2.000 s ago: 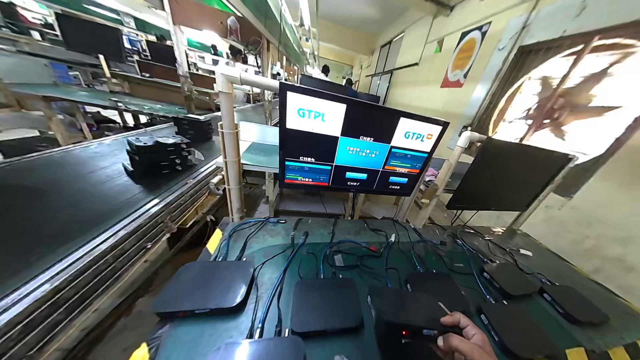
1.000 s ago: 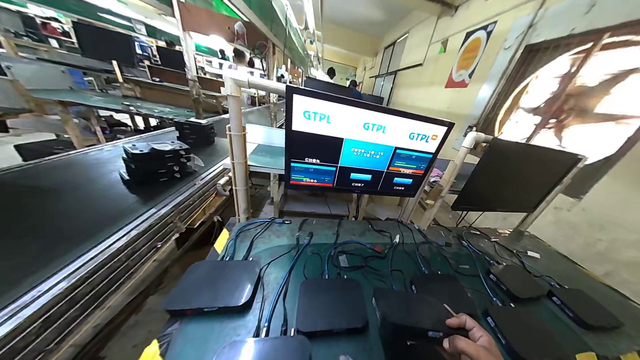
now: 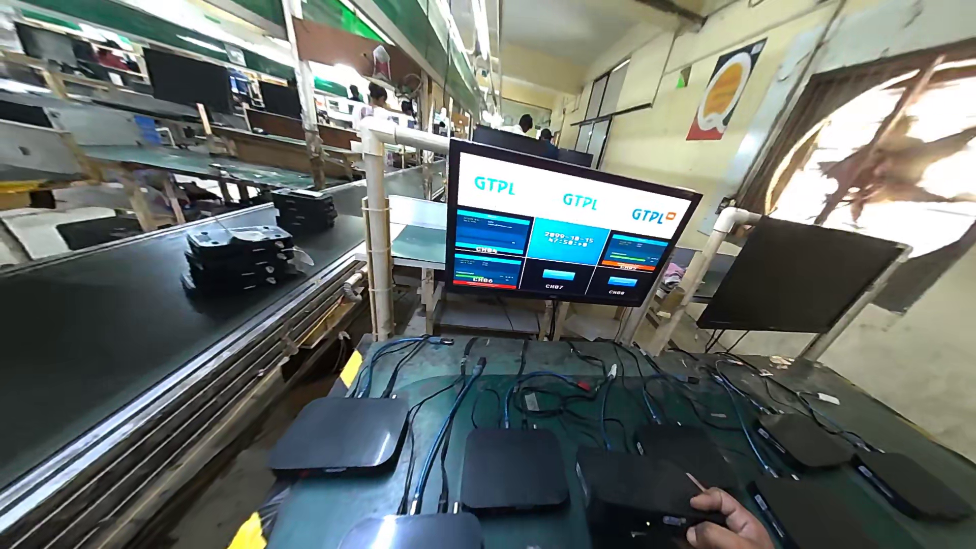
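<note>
My right hand (image 3: 726, 520) is at the lower right, at the front right corner of a black set-top box (image 3: 637, 484). A thin stick-like tool (image 3: 695, 482) sticks up from between its fingers, its tip over the box. More black boxes lie around it: one to the left (image 3: 515, 469), another at the far left (image 3: 343, 435), and several to the right, such as this box (image 3: 807, 441). Blue and black cables (image 3: 446, 427) run behind them across the green bench. My left hand is out of view.
A monitor (image 3: 568, 229) split into panels stands behind the bench, with a dark monitor (image 3: 801, 274) to its right. On the left a black conveyor belt (image 3: 114, 335) carries stacked black units (image 3: 240, 259). People are far off at the back.
Some panels on the monitor show different pictures than before. My right hand stays by the same box, holding the thin tool.
</note>
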